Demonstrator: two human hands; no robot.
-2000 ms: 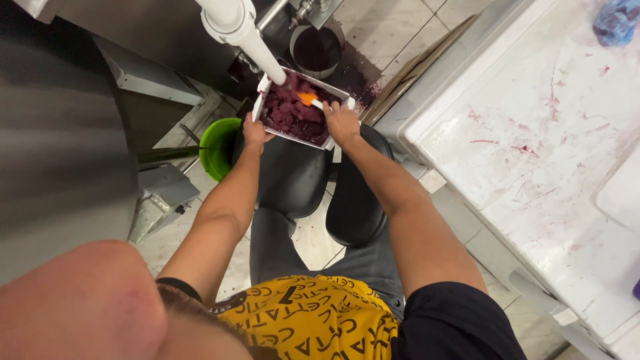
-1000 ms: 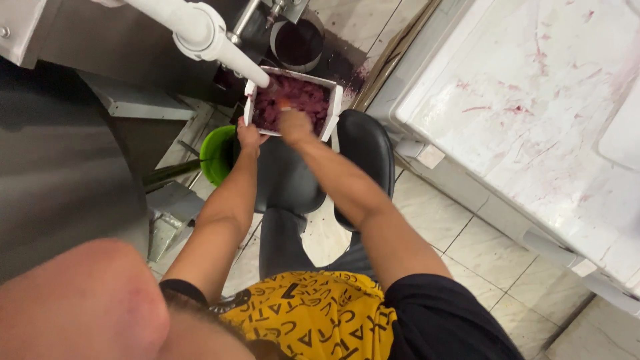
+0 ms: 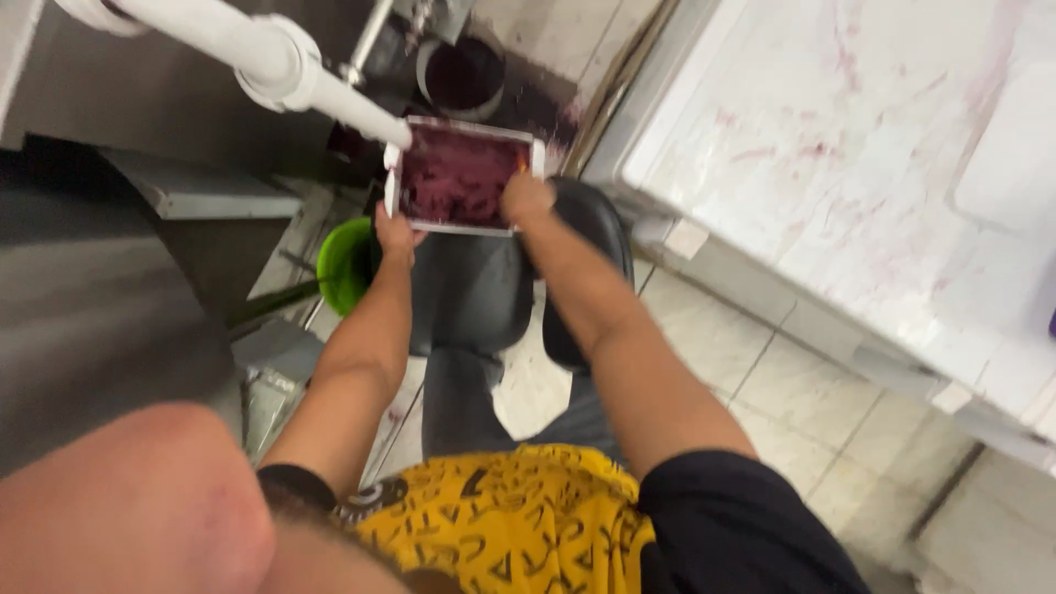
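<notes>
A white rectangular container (image 3: 467,227) holds a dark purple, thick frozen-looking mass (image 3: 462,175), spread fairly level. The end of a white pipe (image 3: 384,124) reaches the container's upper left corner. My left hand (image 3: 398,231) grips the container at its lower left corner. Inside the right wall, my right hand (image 3: 528,200) is closed on a spatula, of which only a bit of orange blade (image 3: 522,159) shows; the rest is hidden or blurred.
Beyond the container stands a round bucket (image 3: 460,78) with dark contents. A bright green bucket (image 3: 345,268) is at the left, near a large metal drum (image 3: 99,305). At the right is a white chest top (image 3: 792,165) with reddish smears. Black boots (image 3: 470,289) stand on the tiled floor (image 3: 742,363).
My right hand has moved to the container's right side with the spatula. The purple mass, heaped two seconds ago, lies flatter. My left hand stays at the lower left corner.
</notes>
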